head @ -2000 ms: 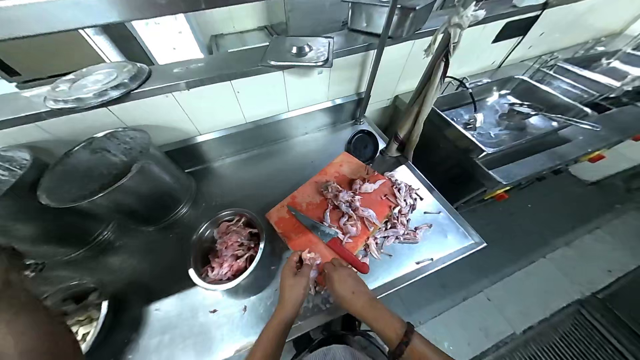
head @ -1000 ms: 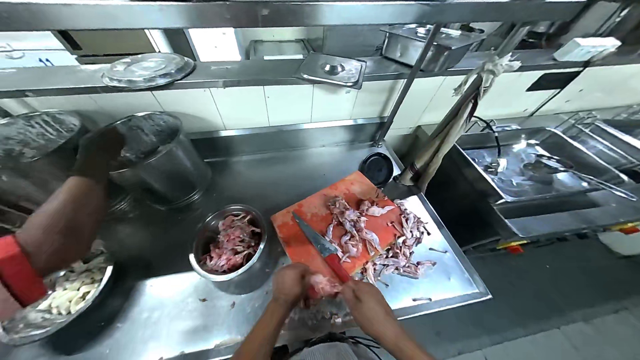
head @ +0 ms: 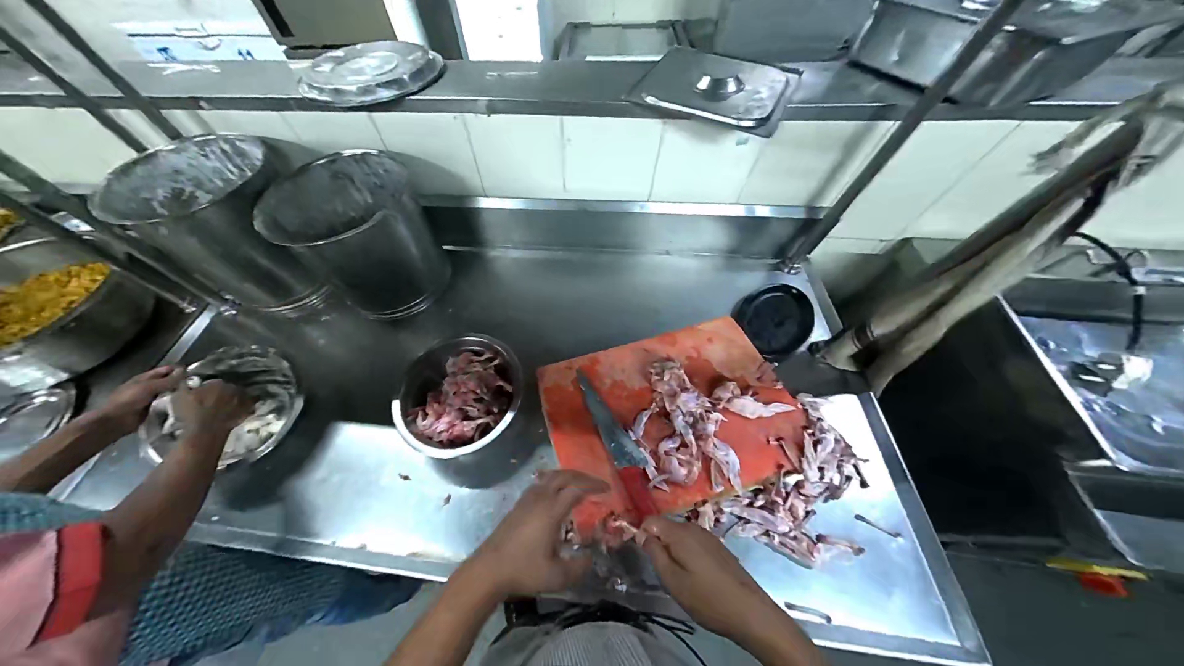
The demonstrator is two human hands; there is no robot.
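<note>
My left hand (head: pixel 546 532) is at the near left corner of an orange cutting board (head: pixel 578 398), its fingers curled beside a small piece of raw meat (head: pixel 618 530). My right hand (head: pixel 689 560) has its fingertips on the right end of that piece, close to the handle of a kitchen knife (head: pixel 610 430). The knife lies flat on the board, blade pointing away to the left. Raw meat scraps (head: pixel 684 416) cover the board's middle, and more scraps (head: pixel 800 499) spill over its right and near edges. A steel bowl (head: pixel 402 421) of raw meat stands left of the board.
At the left, a co-worker's hands (head: pixel 208 402) are in a steel bowl (head: pixel 291 407) with pale contents. Two tall steel pots (head: pixel 356 240) stand behind. A black round dish (head: pixel 775 319) sits beyond the board, near a shelf post. A sink (head: pixel 1101 370) is at the right.
My hands have moved slightly apart around the meat piece. The co-worker's hand, over the tall pots a second ago, is now in the bowl at the left. The view has shifted left.
</note>
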